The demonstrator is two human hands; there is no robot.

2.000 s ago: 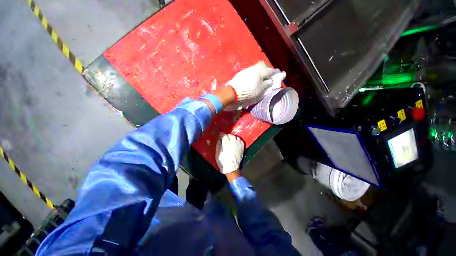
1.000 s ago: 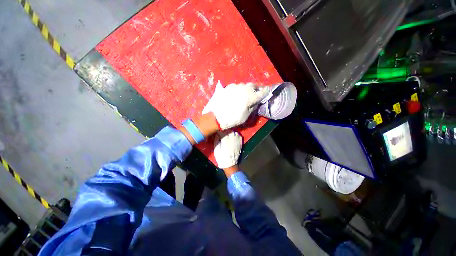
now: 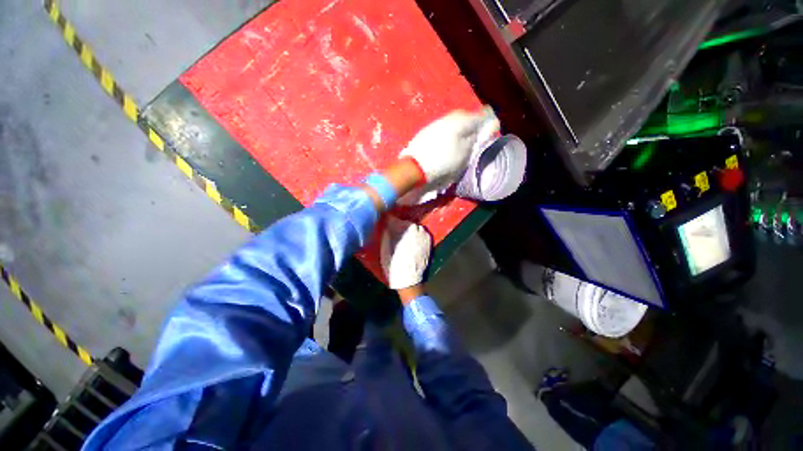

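A grey-white open cup (image 3: 500, 169) lies tilted on its side on the red-topped bench (image 3: 308, 97), near its right corner, its mouth to the right. My left hand (image 3: 445, 148), in a white glove, lies over the cup's upper side; a white cloth seems bunched at its fingertips, hard to tell from the glove. My right hand (image 3: 406, 255), also gloved, is curled at the bench's near edge, below the cup's rear end. Its fingertips are hidden, so its hold cannot be told.
A control panel with a lit screen (image 3: 704, 240) and a blue-bordered board (image 3: 604, 255) stand at the right. White buckets (image 3: 612, 310) are below them. A dark machine housing (image 3: 607, 75) is at upper right. Yellow-black floor tape (image 3: 106, 81) runs at left. A person's shoe (image 3: 553, 380) shows lower right.
My left hand went from the cup's mouth back toward me with the cloth, then up and right again over the cup's side. My right hand has barely moved.
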